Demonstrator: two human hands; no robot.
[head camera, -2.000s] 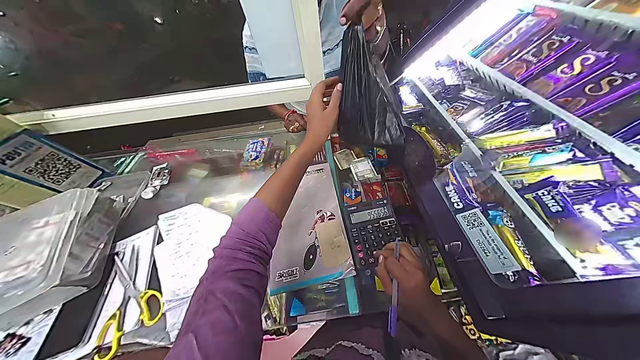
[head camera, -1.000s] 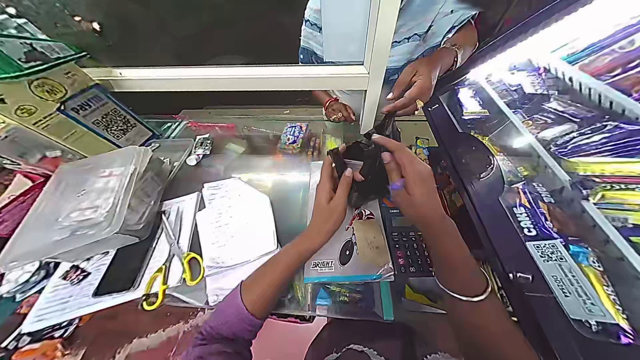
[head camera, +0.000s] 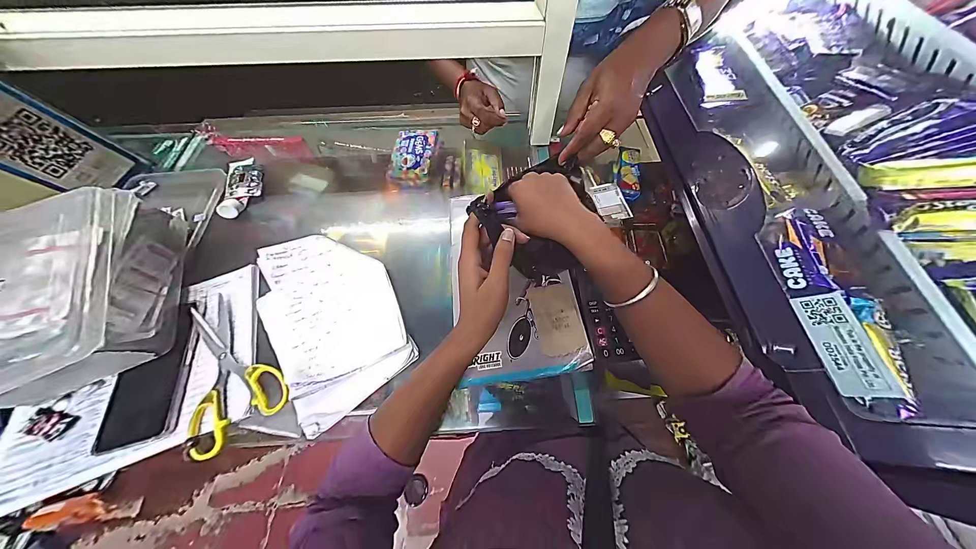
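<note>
A black plastic bag (head camera: 543, 258) is bunched up over a notebook (head camera: 488, 328) on the glass counter. My left hand (head camera: 488, 274) grips its gathered edge from the left, fingers and thumb pinched. My right hand (head camera: 550, 206) is curled on the bag from above; a purple thing, apparently the pen, shows by its fingers. Another person's hand (head camera: 606, 107) with a gold ring touches the far side of the bag. A calculator (head camera: 608, 335) lies partly hidden beneath my right forearm.
Yellow-handled scissors (head camera: 221, 366), written papers (head camera: 328, 313) and a plastic container (head camera: 69, 267) lie at left. A white frame post (head camera: 545, 91) stands ahead, with the person's other hand (head camera: 480, 103) beside it. Display trays (head camera: 915, 290) of packaged sweets line the right.
Two seconds ago the bag hung upright, my left hand reaching to it and my right at the calculator with a pen. Both hands are now on the bunched bag, lower and nearer.
</note>
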